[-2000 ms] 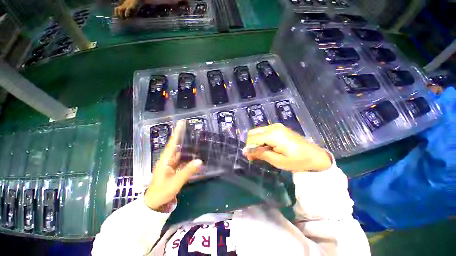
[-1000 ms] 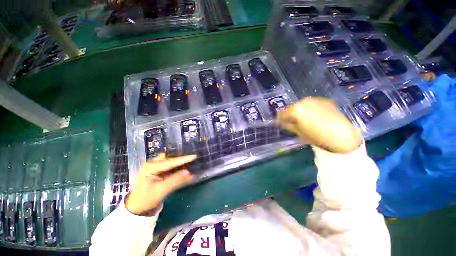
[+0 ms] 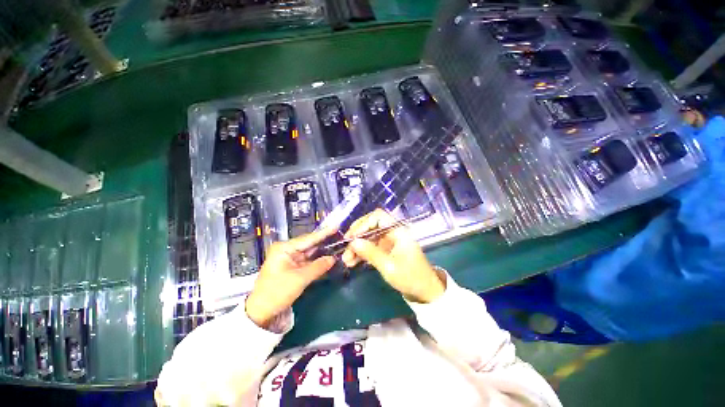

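Note:
My left hand [image 3: 290, 270] holds the near end of a dark gridded sticker sheet [image 3: 405, 171] between thumb and fingers. The sheet slants up to the right over the working tray. My right hand [image 3: 387, 256] touches the same end and holds thin tweezers [image 3: 389, 229] like a pen, their tip pointing left at my left fingertips. Whether a small piece is at the tip cannot be told. The clear working tray [image 3: 318, 84] holds two rows of black phone housings [image 3: 301, 208]; the sheet partly covers some in the near row.
Stacked clear trays [image 3: 517, 179] with phones stand at the right, higher than the working tray. A left-hand tray [image 3: 75, 246] has a few phones along its near edge. Gridded sheets [image 3: 184, 270] lie beside the working tray. A person's blue sleeve [image 3: 644, 262] is at the right. Metal uprights [image 3: 44, 163] stand left.
The sheet has swung from lying across the near row to a slant up to the right. My right hand has come left and down to meet my left hand, and the tweezers now show.

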